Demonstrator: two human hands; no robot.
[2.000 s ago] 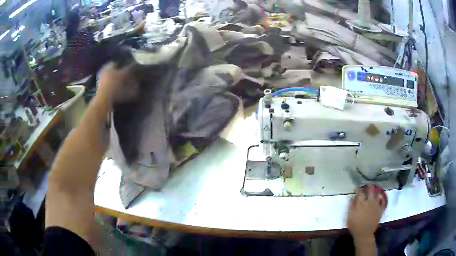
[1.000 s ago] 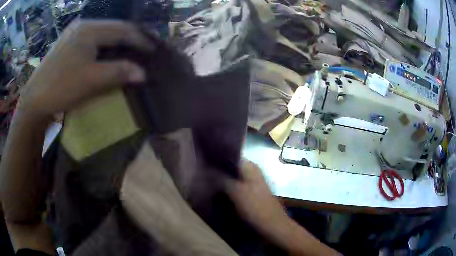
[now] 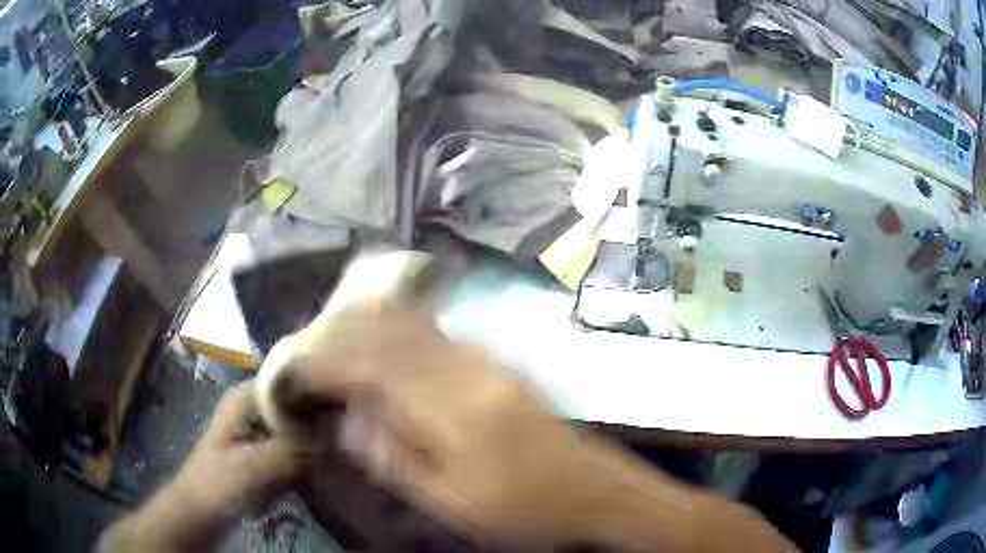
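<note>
A dark brown garment piece (image 3: 294, 290) with a pale strip is bunched in both my hands at the lower left, in front of the table's left end. My left hand (image 3: 232, 459) grips it from the left, partly covered. My right hand (image 3: 432, 416) is blurred and lies over the cloth, its fingers closed on it close to my left hand. The cloth below my hands is mostly hidden. The sewing machine (image 3: 757, 238) stands to the right, with no hand on it.
Red-handled scissors (image 3: 860, 378) lie on the white table (image 3: 670, 383) by the machine's base. Grey-brown cloth (image 3: 487, 119) is heaped behind and left of the machine. A control box (image 3: 908, 124) stands behind it. Another wood-edged table (image 3: 108, 151) is at the left.
The right hand let go of the scissors and came left to the cloth. Both hands have since closed together on the piece, lower down. The yellow-green patch held up earlier no longer shows at the hands.
</note>
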